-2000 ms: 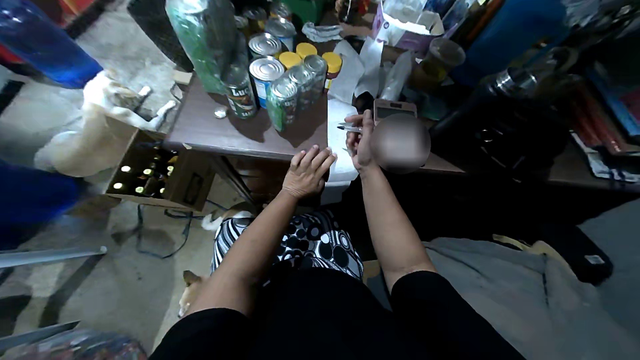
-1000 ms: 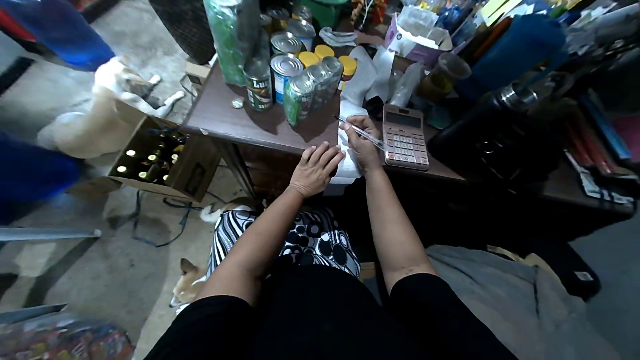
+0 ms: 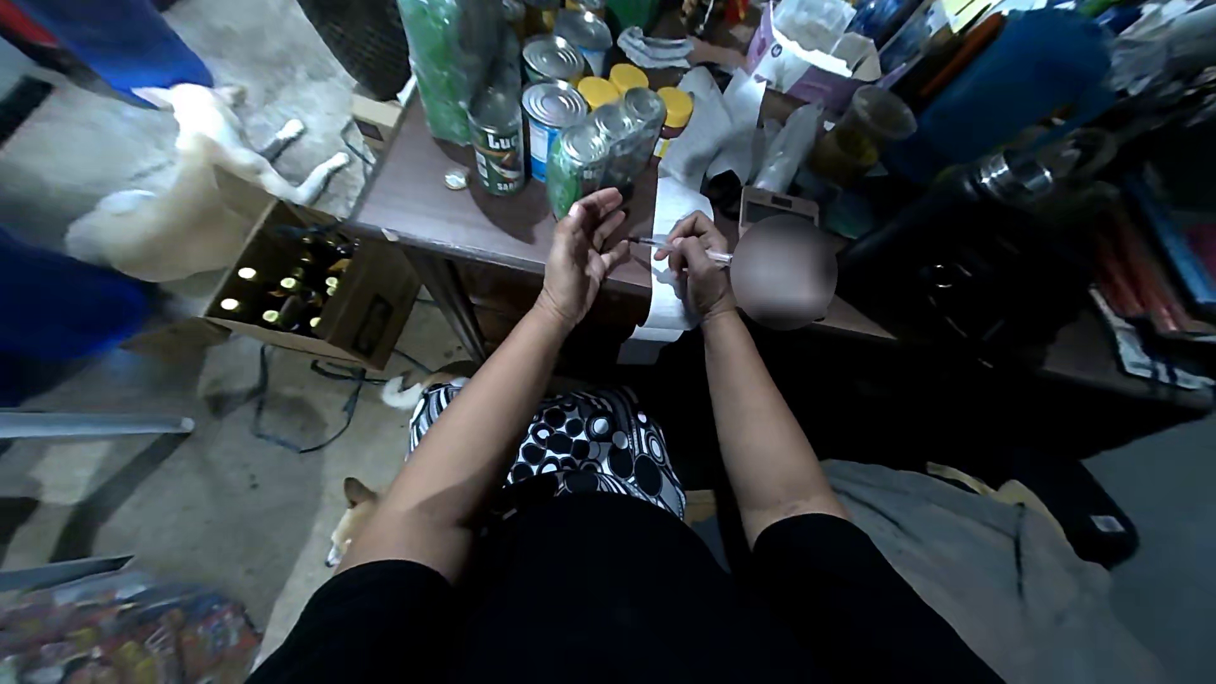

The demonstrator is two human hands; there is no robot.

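Observation:
My right hand (image 3: 698, 266) holds a pen (image 3: 679, 250) over a long strip of white paper (image 3: 673, 302) that hangs past the table's front edge. My left hand (image 3: 579, 256) is raised at that edge, palm turned up and fingers loosely bent, with nothing in it. Just beyond my left hand stand clear-topped cans with green on them (image 3: 578, 166). A calculator (image 3: 777, 207) lies right of the paper, mostly hidden by a round blurred patch.
Food cans (image 3: 551, 119), yellow-lidded jars (image 3: 675, 109) and a plastic cup (image 3: 869, 128) crowd the brown table (image 3: 427, 204). A black flask (image 3: 940, 214) lies at right. On the floor are a carton of bottles (image 3: 275, 332), a pale dog (image 3: 171, 209) and another dog (image 3: 353, 518).
My left hand has lifted from the paper's left side and turned palm up. The blurred patch covers much of the calculator, which showed plainly one second ago. The pen remains in my right hand.

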